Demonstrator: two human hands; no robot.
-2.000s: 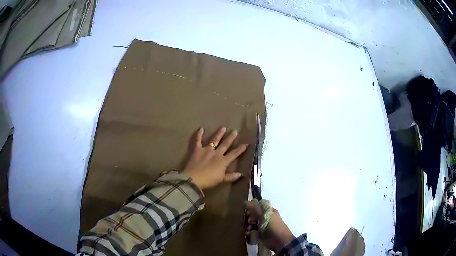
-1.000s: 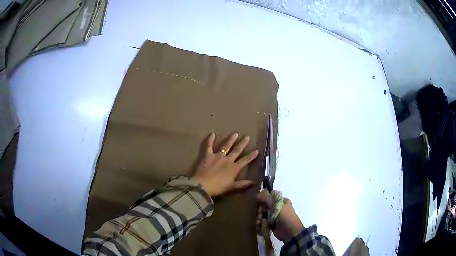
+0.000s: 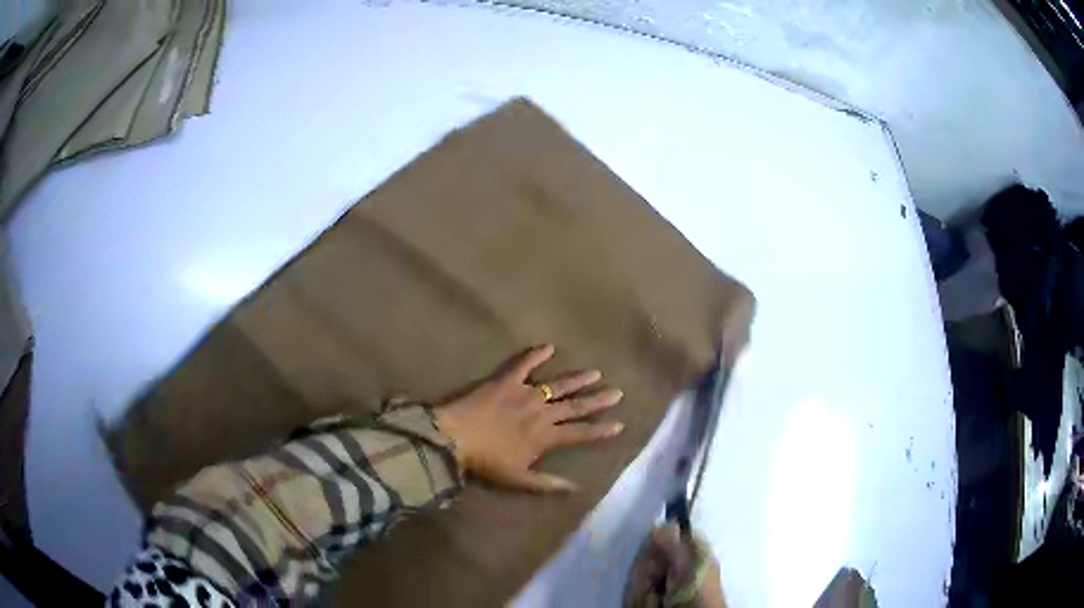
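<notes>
A brown garment panel (image 3: 476,238) lies turned at a slant on the white tabletop (image 3: 143,309). My left hand (image 3: 529,422), with a ring on one finger, rests flat on the panel with fingers spread. My right hand (image 3: 672,570), at the bottom edge and partly blurred, is closed round the cloth-wrapped handles of the fabric shears (image 3: 701,439). The blades point up and away, their tips at the panel's right corner. Whether the blades are on or under the cloth there is blurred.
Stacked beige pieces (image 3: 131,95) lie at the far left. A small brown offcut (image 3: 846,590) is at the bottom right. Dark cloth (image 3: 1028,297) hangs beyond the table's right edge. A pale wall (image 3: 951,107) stands behind the table.
The panel has turned clockwise, its far corner now pointing up and its right corner moved right and nearer. My right hand and the shears have moved right and nearer, and the blades now slant.
</notes>
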